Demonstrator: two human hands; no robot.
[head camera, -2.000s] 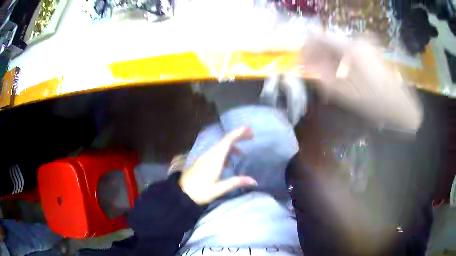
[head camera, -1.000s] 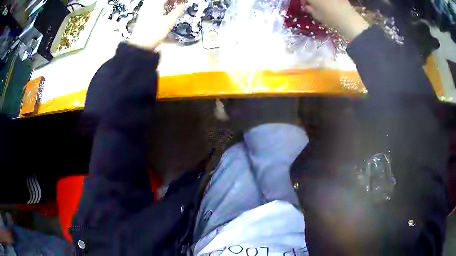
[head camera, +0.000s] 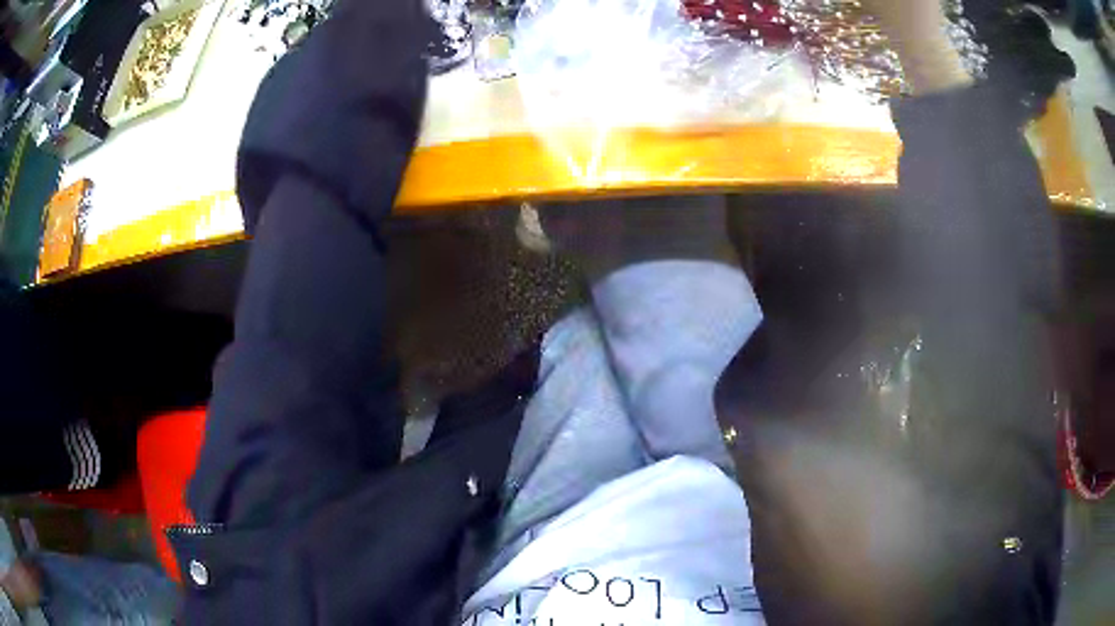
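Both arms reach over the table. My left hand is past the top edge; only its dark sleeve shows. My right hand (head camera: 926, 47) is cut off by the top edge, with only the wrist and lower hand showing, blurred, so what it holds is hidden. Beside it lies a bundle of dark red leads (head camera: 746, 20) with pale and golden tips (head camera: 856, 49). Silver-grey metal parts (head camera: 450, 34) lie just right of my left sleeve. A crinkled clear plastic bag (head camera: 611, 55) lies between them and the leads.
The white table has a yellow-orange taped edge (head camera: 685, 159). A pale tray (head camera: 193, 55) holds small brass parts at far left. A dark lump (head camera: 1021, 55) lies at far right. A red stool (head camera: 169, 483) is at lower left, beside part of another person (head camera: 80, 593).
My left hand has moved up out of view. My right hand has moved right and up, off the red leads, and is now mostly cut off. The table appears shifted slightly upward.
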